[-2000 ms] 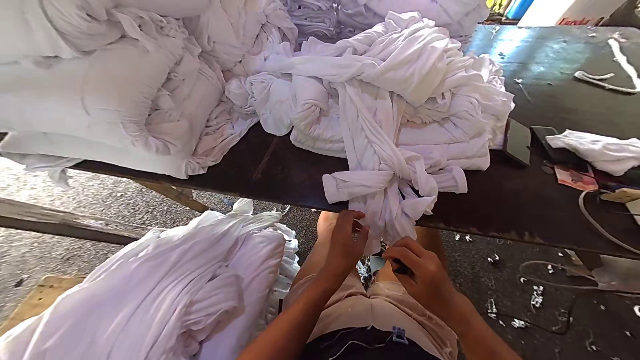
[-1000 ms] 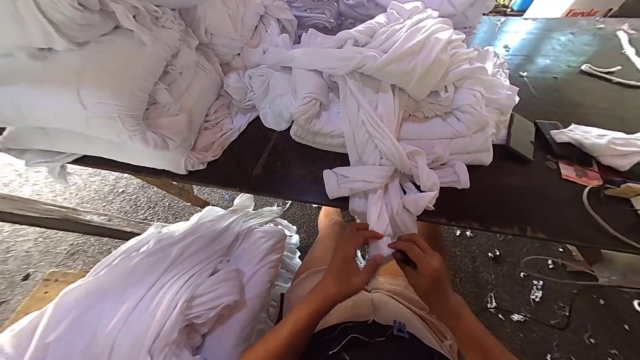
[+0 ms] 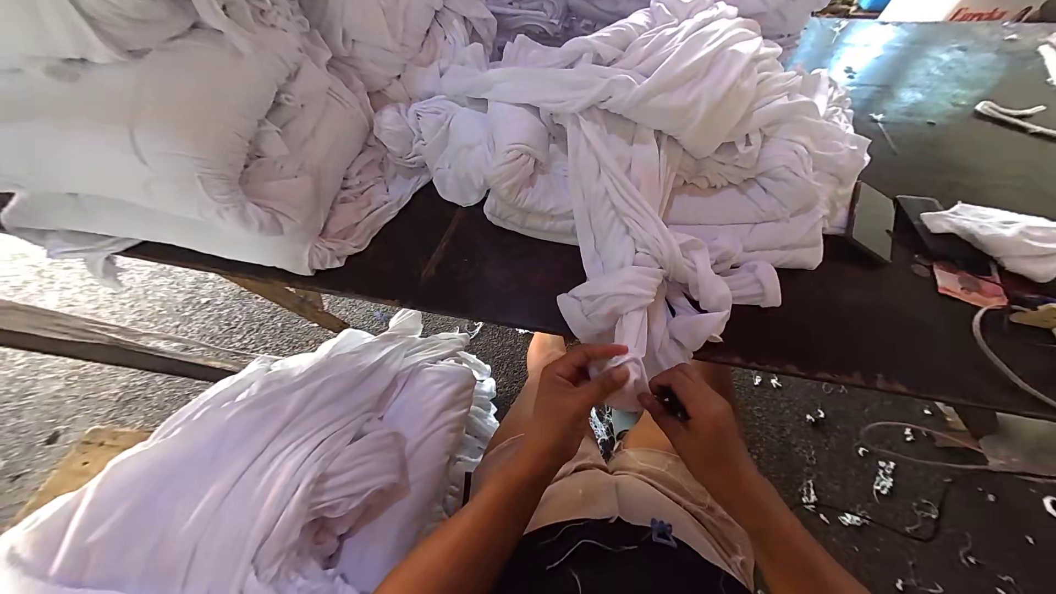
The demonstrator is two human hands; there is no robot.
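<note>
My left hand [image 3: 582, 396] pinches the hanging end of a white knit cloth [image 3: 623, 214] between thumb and fingers, just off the table's front edge. Close on its right, my right hand [image 3: 689, 412] is curled around a small dark tool [image 3: 670, 404], its fingertips at the same cloth end. Most of the tool is hidden, so its kind cannot be told. The cloth runs down twisted from a heap of white garments [image 3: 701, 82] on the dark table [image 3: 495, 272].
More white cloth [image 3: 165, 140] is piled at the left of the table. A large white bundle [image 3: 272, 462] rests at lower left. Right of the heap lie a phone-like dark slab [image 3: 871, 221], a white cloth piece [image 3: 998, 235] and a cord [image 3: 990, 355]. Thread scraps litter the ground.
Two seconds ago my hands were a little apart below the cloth; they have since come together at its end. The heap and the bundle look unchanged.
</note>
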